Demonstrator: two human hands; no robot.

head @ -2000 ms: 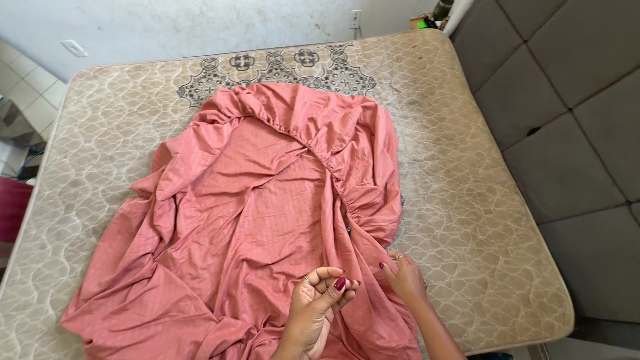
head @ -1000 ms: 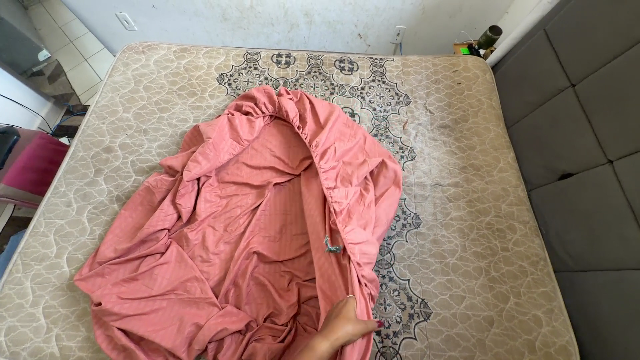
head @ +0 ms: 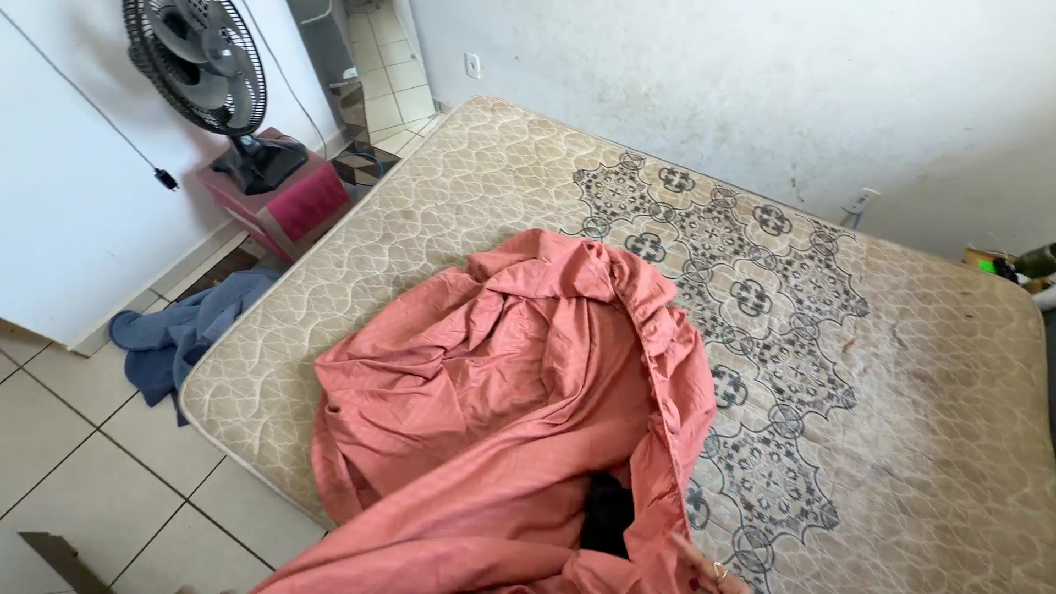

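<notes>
A pink fitted sheet with a gathered elastic edge (head: 495, 363) lies bunched on a beige quilted mattress (head: 932, 396). At the bottom, right of centre, my right hand (head: 711, 571) holds the sheet's edge; a ring and a dark painted nail show, and the rest of the hand is cut off by the frame. Only a blurred sliver of my left hand (head: 188, 590) shows at the bottom left, beside the stretched lower part of the sheet; its grip is hidden. A black thing (head: 606, 516), not clear in kind, shows in a fold of the sheet.
A black fan (head: 206, 66) stands on a pink box-like stand (head: 285, 198) left of the mattress. Blue cloth (head: 186, 330) lies on the tiled floor (head: 74, 445). A wall (head: 742, 82) runs behind the mattress. A brown edge (head: 62, 563) shows at bottom left.
The view has swung left, bringing in the fan and blue cloth. The sheet's lower part is now drawn toward the lower left, and a black thing shows in its fold.
</notes>
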